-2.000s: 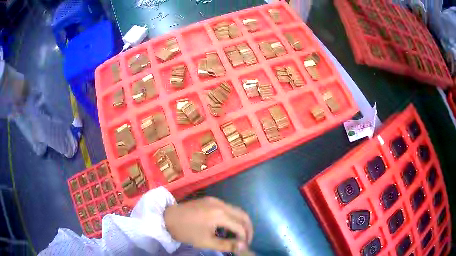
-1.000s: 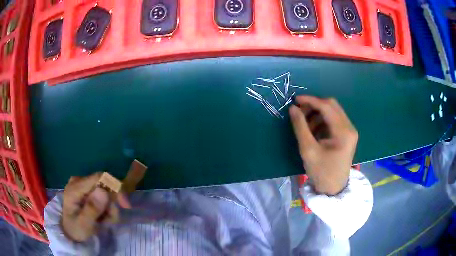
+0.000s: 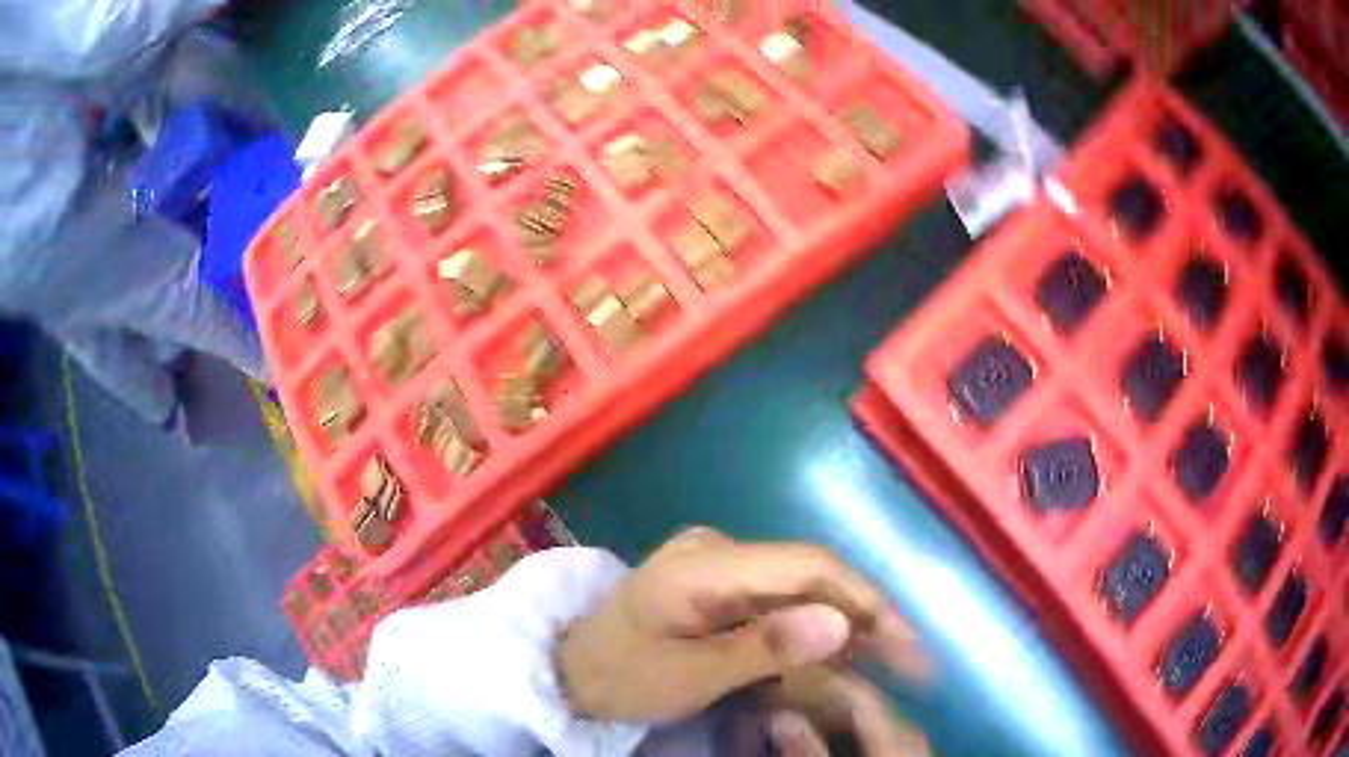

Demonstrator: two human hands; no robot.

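My left hand (image 3: 725,629), in a white sleeve, is over the bench at the bottom centre, blurred, with fingers bent. I cannot tell if it holds a small part. Fingers of my right hand (image 3: 846,716) show just below it, cut off by the bottom edge; their hold cannot be told. A red foam tray (image 3: 710,333) beyond my left hand has gold-brown pieces (image 3: 629,306) in its pockets. A second red foam tray (image 3: 947,444) on the right has black watch bodies (image 3: 1059,475) in its pockets.
A smaller-looking red tray (image 3: 329,629) sits lower left, partly behind my sleeve. A printed paper slip (image 3: 994,195) lies between the big trays. A white block (image 3: 324,141) and thin silver pins (image 3: 363,27) are at the far left. Blue stools (image 3: 244,222) and people's pale clothing (image 3: 111,244) are beyond.
The view has swung from the watch bodies and silver pins back to the gold-brown pieces tray. My hands, apart one second ago, are now close together. The gold-brown pieces held by my left hand no longer show.
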